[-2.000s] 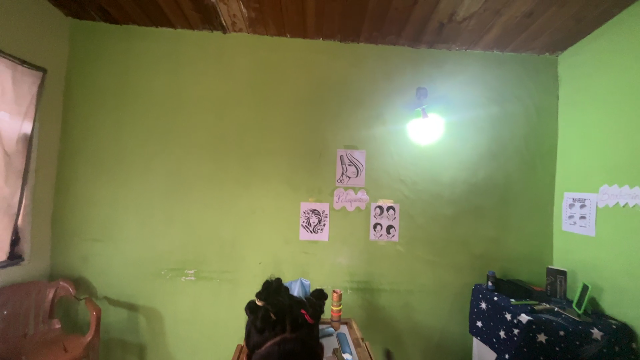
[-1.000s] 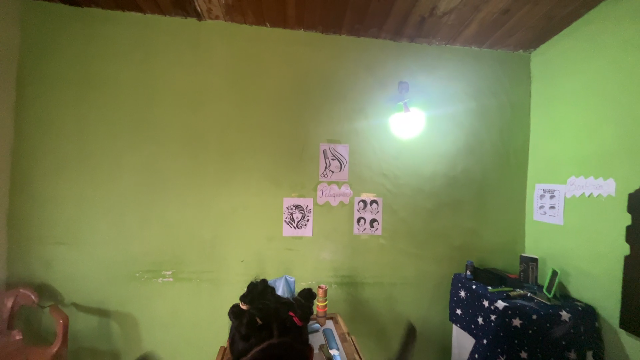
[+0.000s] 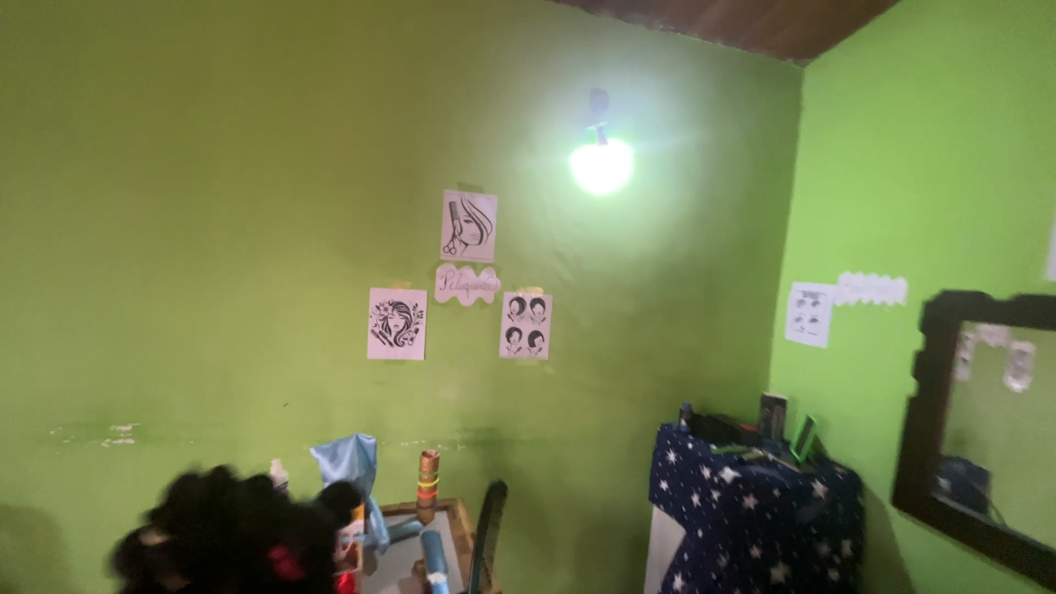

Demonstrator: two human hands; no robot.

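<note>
Neither my left hand nor my right hand shows in the head view. At the bottom left is the top of a person's head with dark hair (image 3: 235, 528), sectioned into bunches, with a pink-red hair tie (image 3: 286, 561) in it. A dark comb (image 3: 488, 532) stands upright at the bottom edge, right of the head; what holds it is hidden below the view. Behind the head, a wooden-edged tray or table (image 3: 464, 516) bears a brown tube with coloured bands (image 3: 427, 487), a blue cylindrical item (image 3: 434, 561) and light blue satin cloth (image 3: 351, 462).
A small table under a navy star-print cloth (image 3: 742, 503) stands at the right, with a green-framed item (image 3: 803, 439) and dark items on top. A dark-framed mirror (image 3: 912, 437) is at the far right. Printed drawings (image 3: 469, 226) and a lit bulb (image 3: 602, 165) are on the green wall.
The view has swung right, and the mirror has come into sight while the reddish-brown plastic chair at the left has gone out of it. The comb now stands in clearer view beside the head.
</note>
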